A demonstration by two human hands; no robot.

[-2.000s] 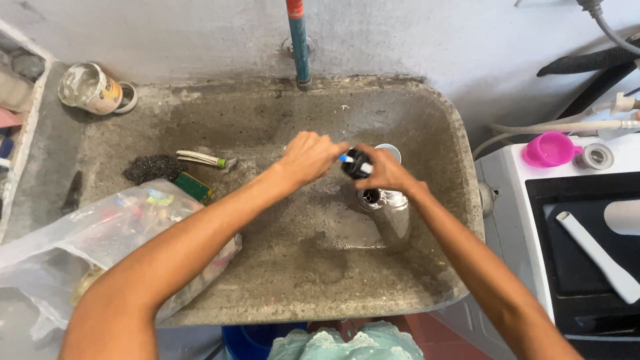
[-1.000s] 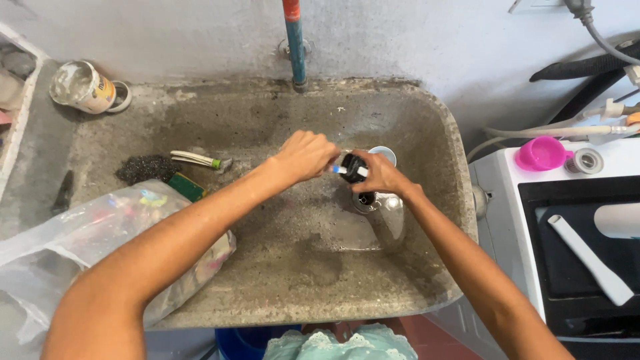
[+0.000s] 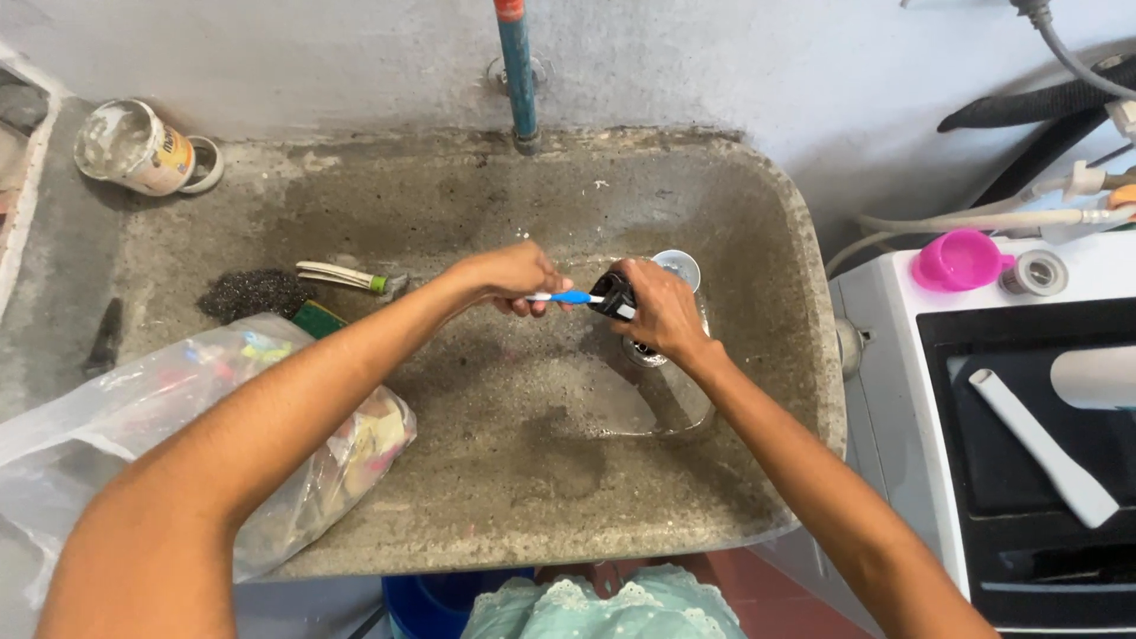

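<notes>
My left hand grips a blue and white toothbrush over the middle of a concrete sink. The brush's far end reaches into a small black part, which my right hand holds with the fingers wrapped around its side. Its exact kind cannot be told, and the bristles are hidden in it. Below my right hand a round metal piece shows at the sink bottom, partly covered. A small white cup stands just behind that hand.
A clear plastic bag lies over the sink's left front, by a scouring pad, a dark mesh scrubber and a white-handled brush. A tub sits back left. A blue pipe comes down behind. A washing machine stands right, bearing a pink cup.
Both hands stay close together over the sink, with the toothbrush at the black part. The black part's tilt has changed slightly.
</notes>
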